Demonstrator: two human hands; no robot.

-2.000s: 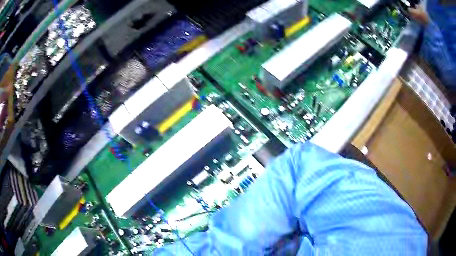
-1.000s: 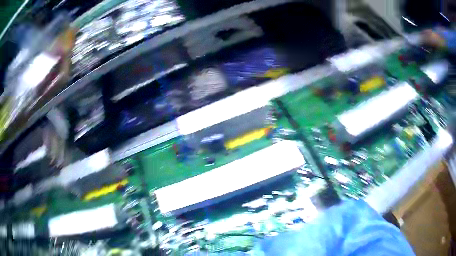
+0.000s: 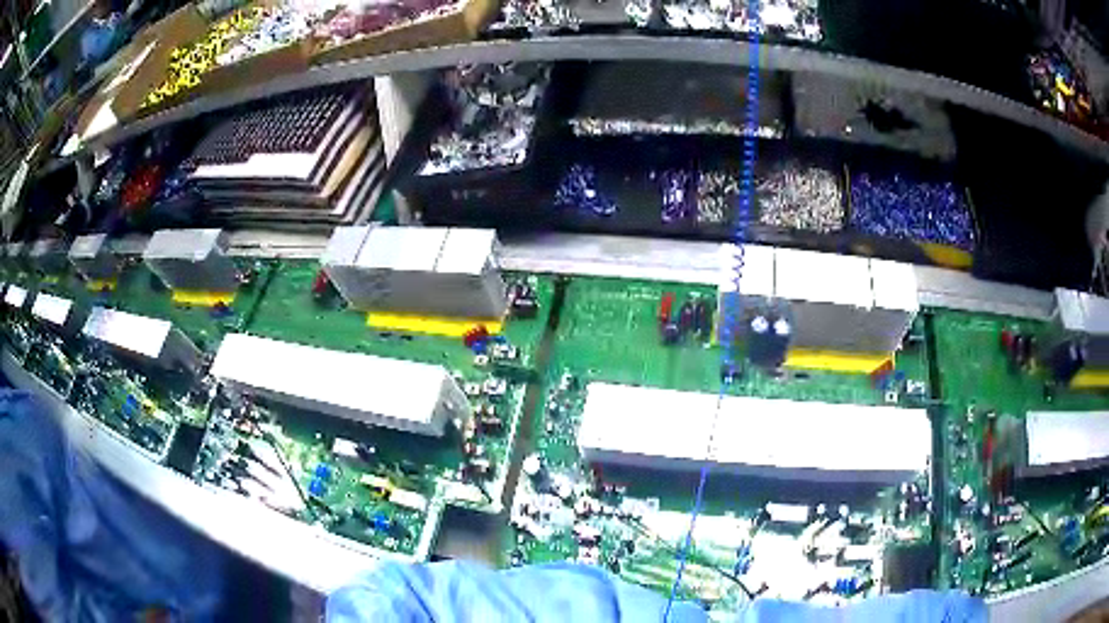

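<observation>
Large green circuit boards (image 3: pixel 620 353) lie end to end across the view. The nearest one has a long silver-white heat sink (image 3: pixel 754 432) along its middle and a taller grey heat sink block (image 3: pixel 821 286) with a yellow strip beneath at its far edge. Small parts crowd its near side. Blue sleeves (image 3: pixel 487 594) show at the bottom edge in front of the boards. Neither of my hands can be made out. A thin blue coiled cord (image 3: pixel 744 183) hangs down across the view.
A shelf (image 3: pixel 584 51) crosses above the boards. Black bins of blue and silver parts (image 3: pixel 912 205) and stacked trays (image 3: pixel 286 152) stand behind the boards. A blue-sleeved person (image 3: pixel 73 523) is at the left. A pale rail (image 3: pixel 243 529) runs along the near edge.
The view has swung left and levelled, so more boards, the stacked trays and the person at left show. The brown box at right has left the view.
</observation>
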